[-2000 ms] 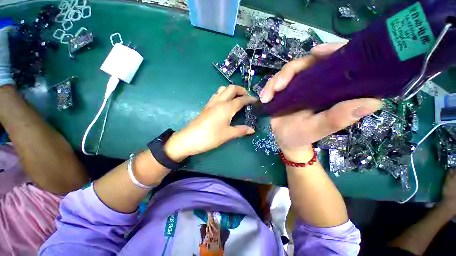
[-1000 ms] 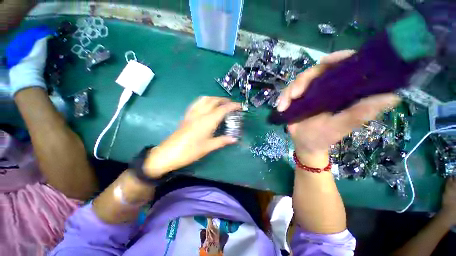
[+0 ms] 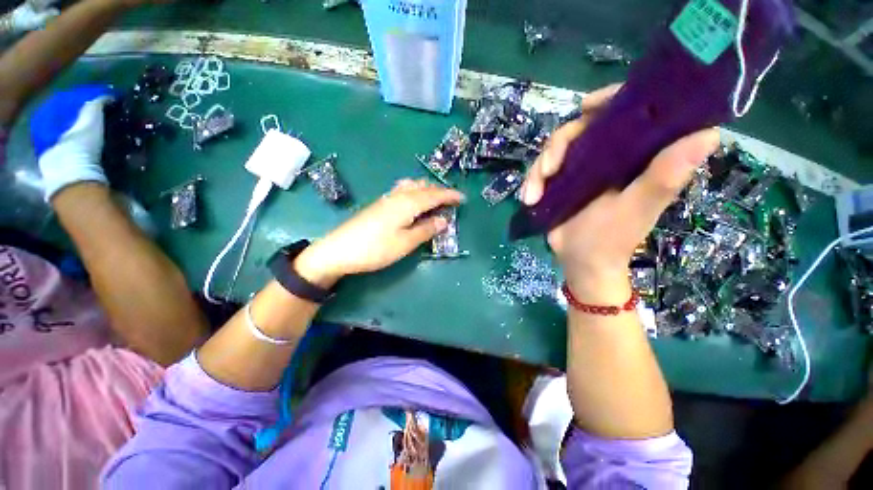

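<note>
My right hand (image 3: 613, 206) is closed around a large dark purple electric screwdriver (image 3: 632, 124) with a green label. Its black nose points down-left at the bench, above the small screws (image 3: 520, 276). My left hand (image 3: 388, 230) has its fingertips on a circuit board module (image 3: 444, 233), low over or on the bench; the fingers partly cover it. The screwdriver nose is apart from this module. Another module (image 3: 327, 179) lies beside the white adapter (image 3: 279, 158). A pile of modules (image 3: 498, 129) lies beyond my hands, and more modules (image 3: 723, 239) lie to the right.
A blue-and-white box (image 3: 414, 57) stands at the back rail (image 3: 316, 59). White frames (image 3: 199, 84) and two modules lie at left, near another person's blue-and-white gloved hand (image 3: 72, 139). A white cable (image 3: 796, 335) curves at right. Another person's arm shows at the lower right.
The screwdriver's nose has moved away from my left fingertips, and its body is more upright. A module now lies beside the adapter where none lay before. The neighbour's gloved hand has come further into view.
</note>
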